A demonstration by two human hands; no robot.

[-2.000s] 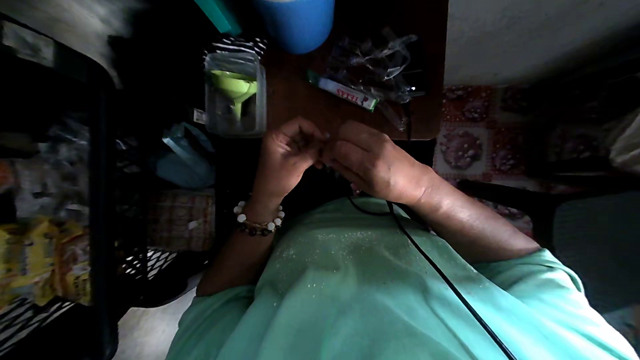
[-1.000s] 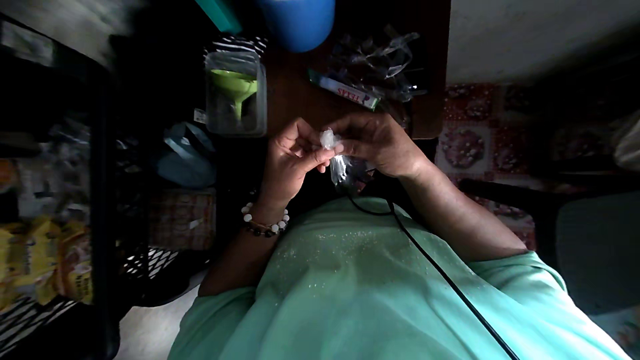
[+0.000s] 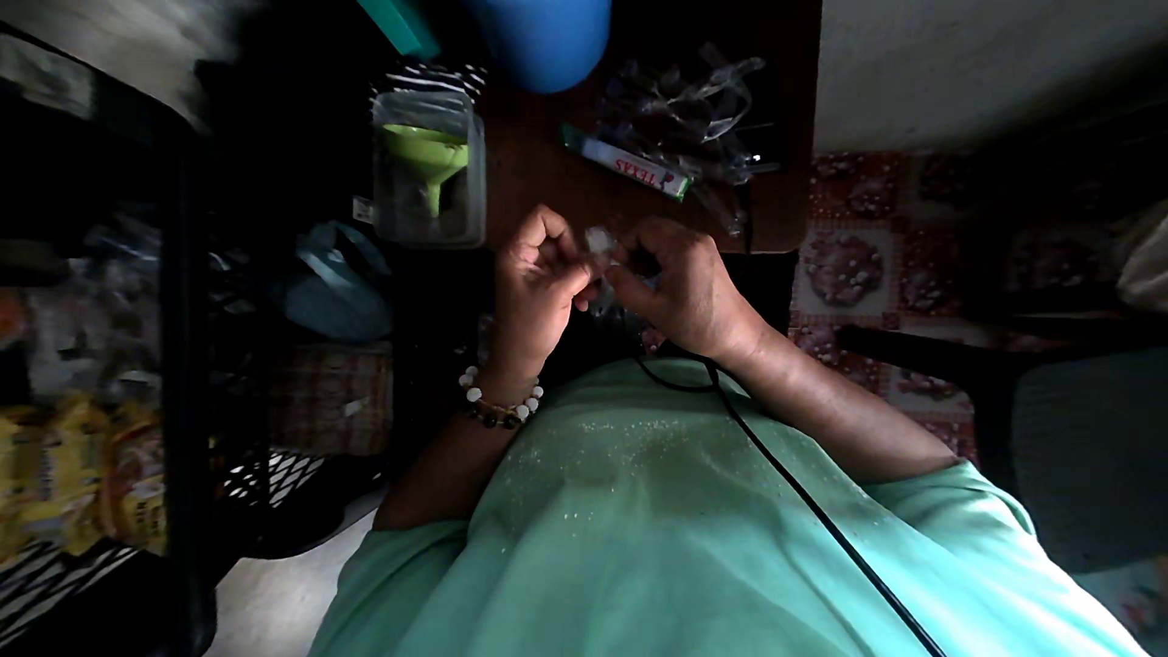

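My left hand (image 3: pixel 538 283), with bead bracelets at its wrist, and my right hand (image 3: pixel 680 283) meet over the front edge of the dark table. Their fingertips pinch a small, clear plastic bag (image 3: pixel 600 241), whose bunched top shows whitish between them; its lower part is hard to make out in the shadow. Beyond my left hand stands a clear plastic container (image 3: pixel 476 182) with a lime-green funnel (image 3: pixel 427 155) inside. Past my right hand lie a white and green packet (image 3: pixel 630 164) bearing print and a loose heap of clear plastic bags (image 3: pixel 707 105).
A blue plastic container (image 3: pixel 547 41) stands at the table's far side. At the left are a black rack (image 3: pixel 187 365) with yellow packets (image 3: pixel 78 474) and a bluish bag (image 3: pixel 338 292). A chair (image 3: pixel 1086 456) is at the right. A black cable (image 3: pixel 821 516) crosses my green shirt.
The bag's whitish top, hidden by my fingers two seconds ago, came into view one second ago and still shows. My hands have shifted slightly around it.
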